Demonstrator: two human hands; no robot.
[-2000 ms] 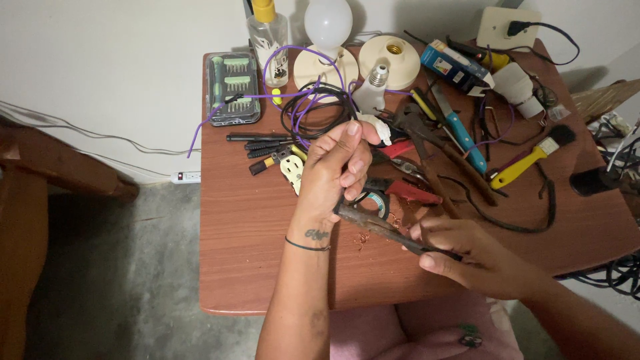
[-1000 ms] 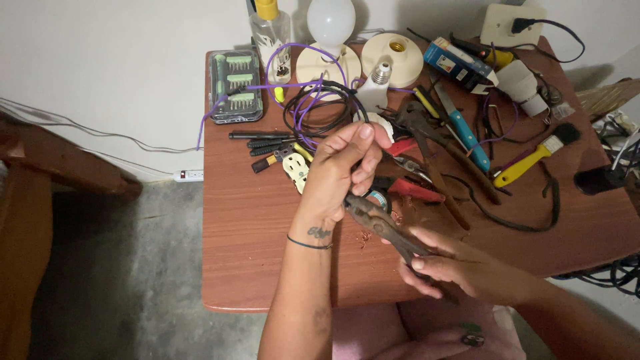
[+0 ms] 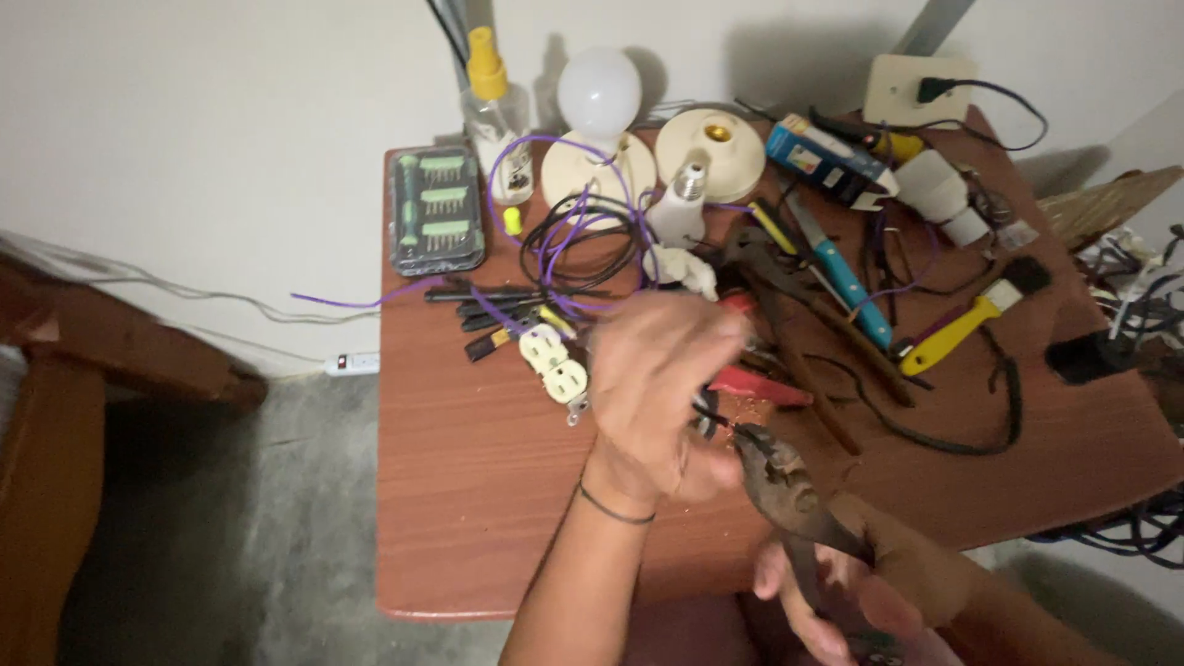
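My right hand (image 3: 865, 583) grips the handles of rusty metal pliers (image 3: 791, 486) above the table's front edge. Beside the jaws is the end of a short dark wire (image 3: 717, 416), which comes from behind my left hand (image 3: 661, 398). That hand is blurred, its fingers bent; whether it holds the wire cannot be told. A cream outlet receptacle (image 3: 553, 363) lies just left of my left hand. Behind the hand are coiled black and purple wires (image 3: 578, 245) and a red tool handle (image 3: 763, 387). Small copper-coloured bits lie near the plier jaws.
On the wooden table (image 3: 462, 518) stand a spray bottle (image 3: 499, 139), a round bulb (image 3: 599, 92) on a lamp base and a second lamp base (image 3: 710, 155). A bit set (image 3: 437, 211) lies at the left. Rusty long-handled cutters (image 3: 814, 314), a blue-handled knife (image 3: 851, 287) and a yellow brush (image 3: 962, 328) lie right.
The pliers were low against my left wrist; now their jaws are at the wire end beside my left fingers. My left hand has turned, with its fingers now pointing right.
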